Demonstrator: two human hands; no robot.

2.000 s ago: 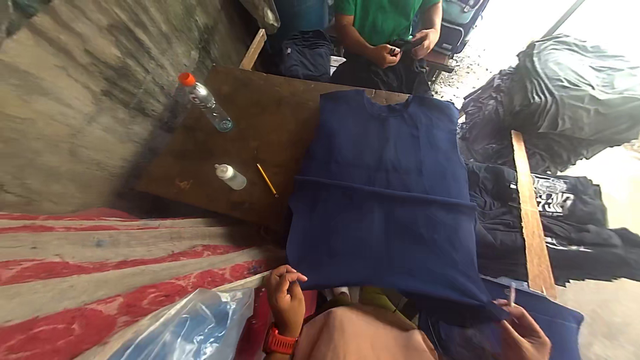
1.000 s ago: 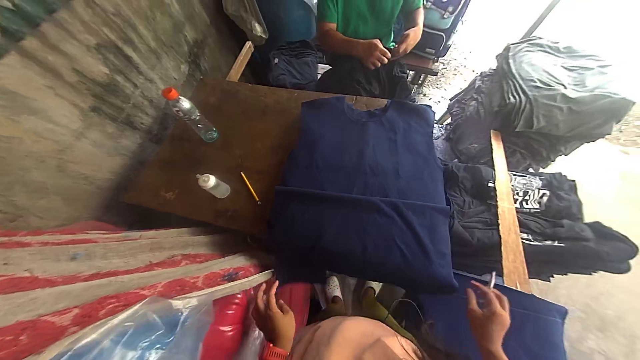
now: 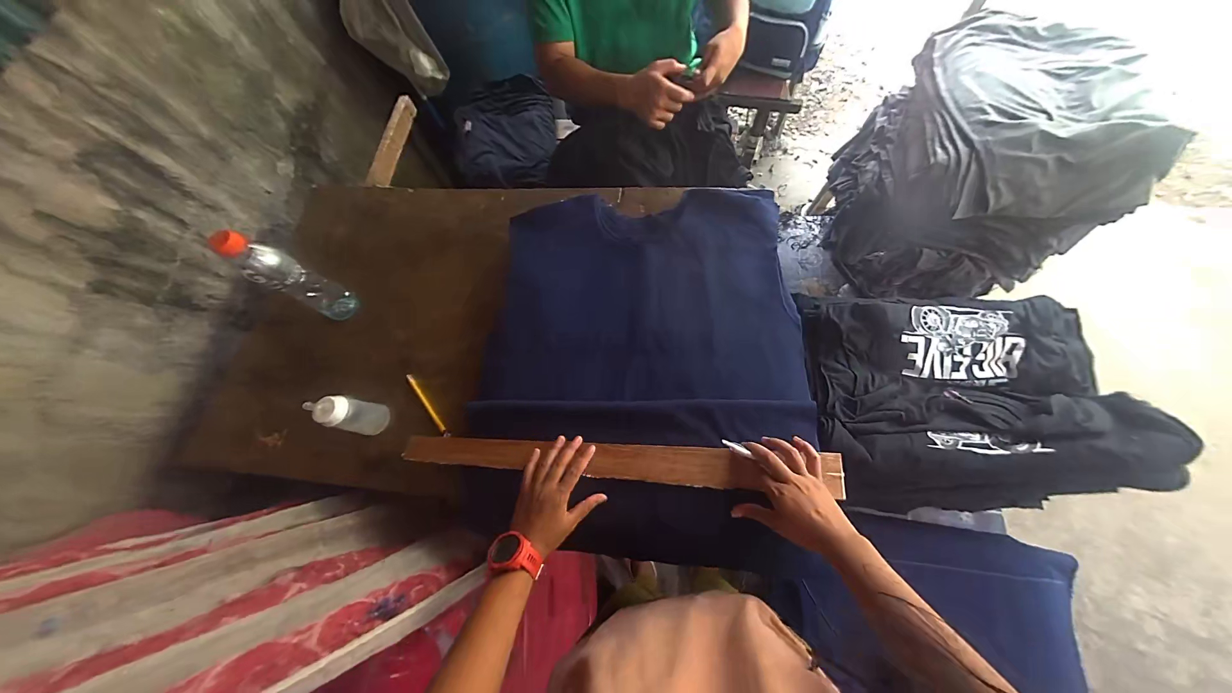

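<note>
A navy blue fabric garment piece (image 3: 654, 318) with a cut neckline lies on a brown wooden table (image 3: 385, 346), its lower part folded up in a band. Across that lower part rests a flat wooden strip (image 3: 664, 466). My left hand (image 3: 556, 491), wearing a red watch, presses on the strip with fingers spread. Near the strip's right end my right hand (image 3: 794, 491) lies on it, with a thin white pen-like stick (image 3: 737, 449) held at its fingers. A yellow pencil (image 3: 426, 404) lies just beyond the strip's left end.
A clear plastic bottle (image 3: 289, 276) with an orange cap and a small white bottle (image 3: 351, 414) lie at left. Printed black shirts (image 3: 962, 404) and a grey fabric pile (image 3: 1039, 125) are at right. Across the table sits a person in green. More navy cloth (image 3: 962, 597) is at lower right.
The wooden strip, seen earlier upright between the garment and the shirts, now lies across the garment with both hands on it. Two seconds ago my hands were at the garment's lower edge.
</note>
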